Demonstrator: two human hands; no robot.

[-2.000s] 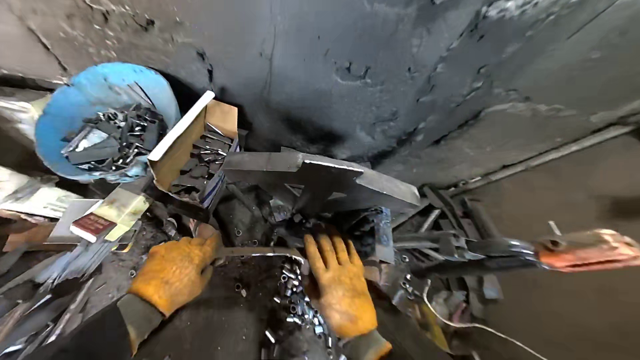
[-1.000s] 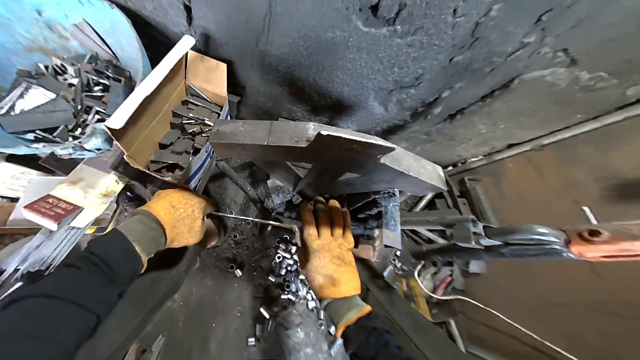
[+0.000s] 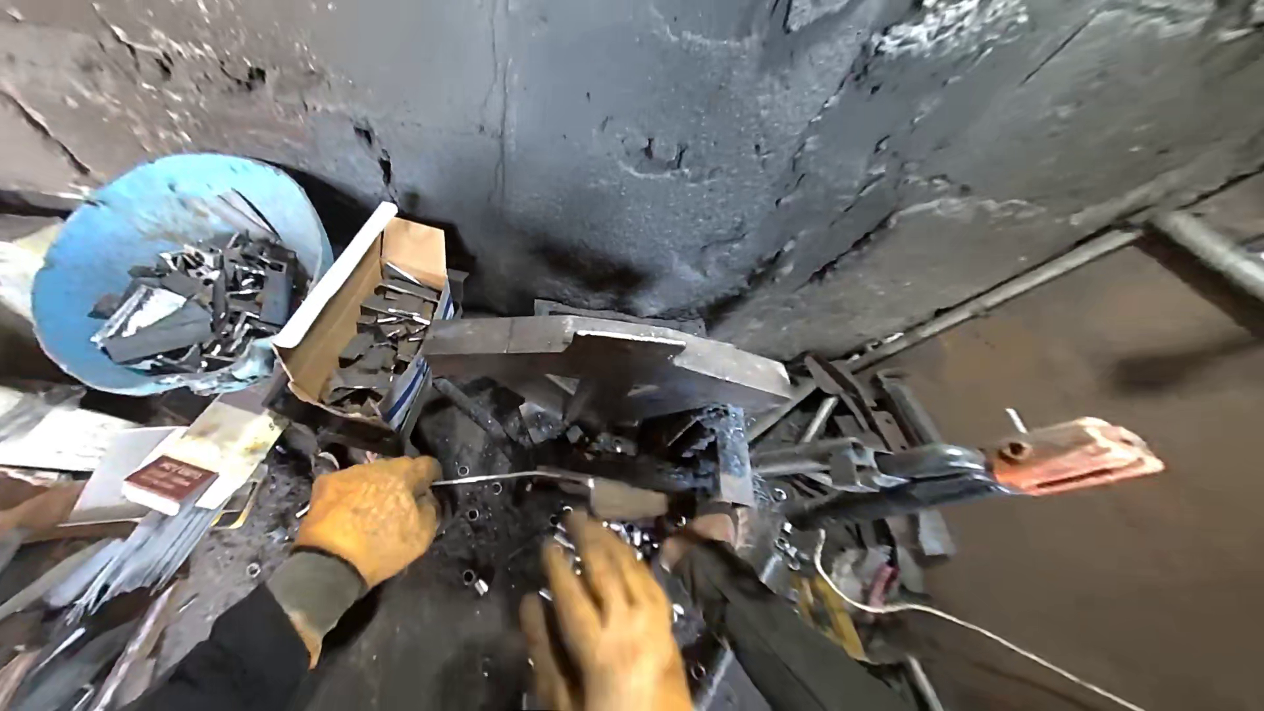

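My left hand (image 3: 370,518), in an orange work glove, is closed on one end of a thin metal rod (image 3: 513,475). The rod's other end meets a flat tan metal piece (image 3: 627,501) beneath a heavy angular steel plate (image 3: 612,355). My right hand (image 3: 617,622), gloved alike and slightly blurred, is spread over small cut metal tube pieces (image 3: 632,536) at the bottom centre. Its fingers point up toward the flat piece, and nothing shows gripped in it. Whether it touches the tube pieces is hard to tell.
A blue tub (image 3: 74,296) and an open cardboard box (image 3: 336,331), both holding metal scraps, stand at left. Thin rods (image 3: 158,563) lie below a small red packet (image 3: 170,482). At right are an orange-ended clamp or lever (image 3: 1076,459) and a white cord (image 3: 968,642). A dark wall rises behind.
My right hand has moved back toward me, off the spot beside the rod's end under the plate. My left hand keeps hold of the rod. The view has shifted.
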